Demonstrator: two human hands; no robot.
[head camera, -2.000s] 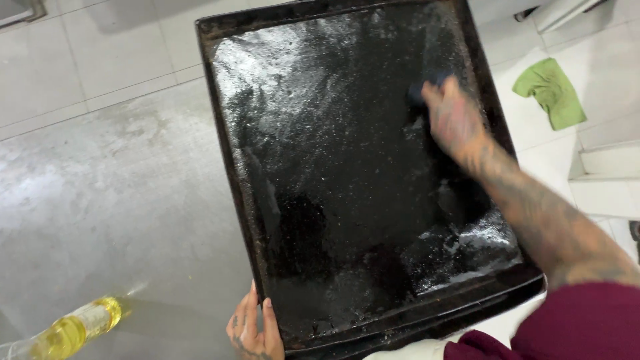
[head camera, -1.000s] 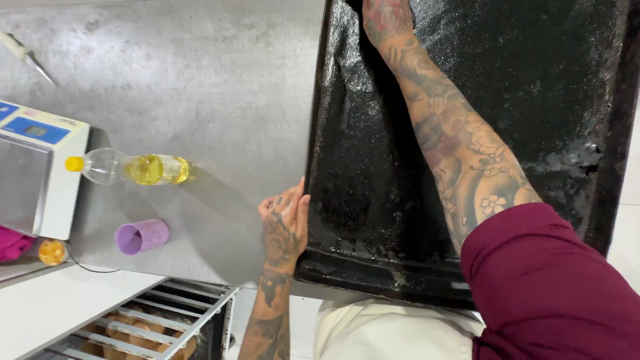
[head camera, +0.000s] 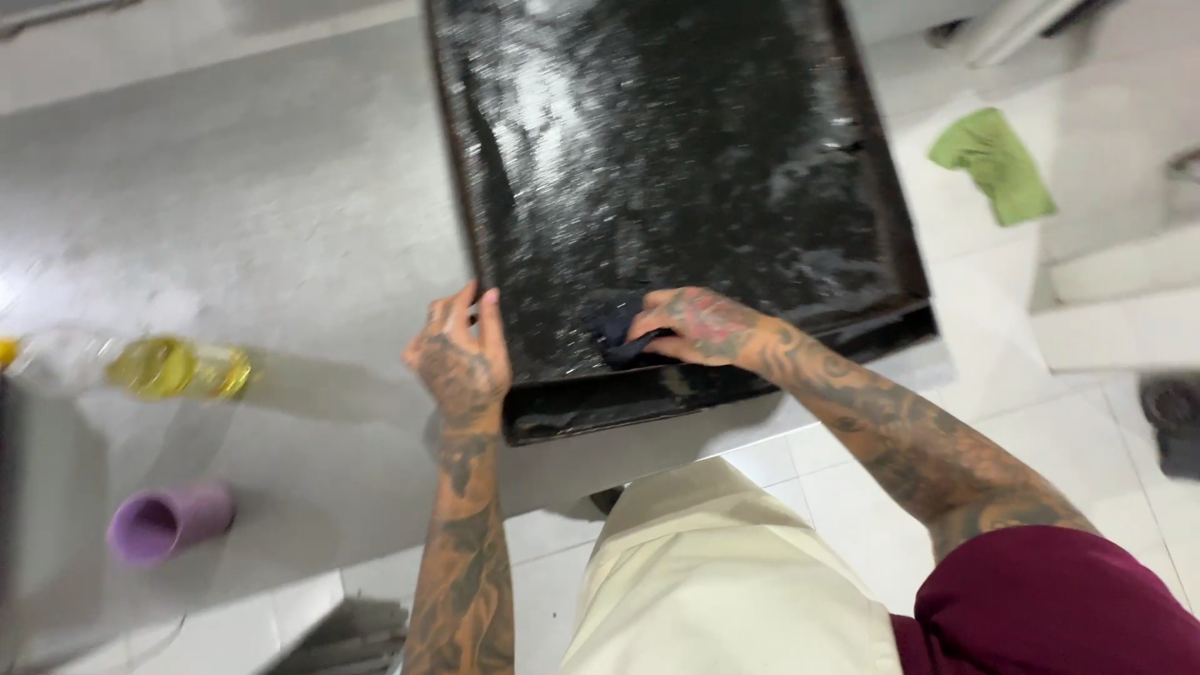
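A large black baking tray (head camera: 712, 187) with a raised rim lies on a steel table, its surface shiny in patches. My right hand (head camera: 698, 328) grips a bunched dark cloth (head camera: 614, 323) and presses it on the tray near the edge closest to me. At the tray's lower left corner, my left hand (head camera: 464, 352) touches the rim, thumb and fingers spread. It appears to steady the tray, though whether the fingers pinch the rim is hard to tell.
On the steel table (head camera: 309, 206) to the left, a clear bottle of yellow oil (head camera: 178, 367) lies in view above a purple cup (head camera: 171, 522). A green cloth (head camera: 998, 169) is on the white tiled floor at the right.
My right hand has moved with the cloth from the far part of the tray to its near edge. The left hand remains by the near left corner. The view has shifted.
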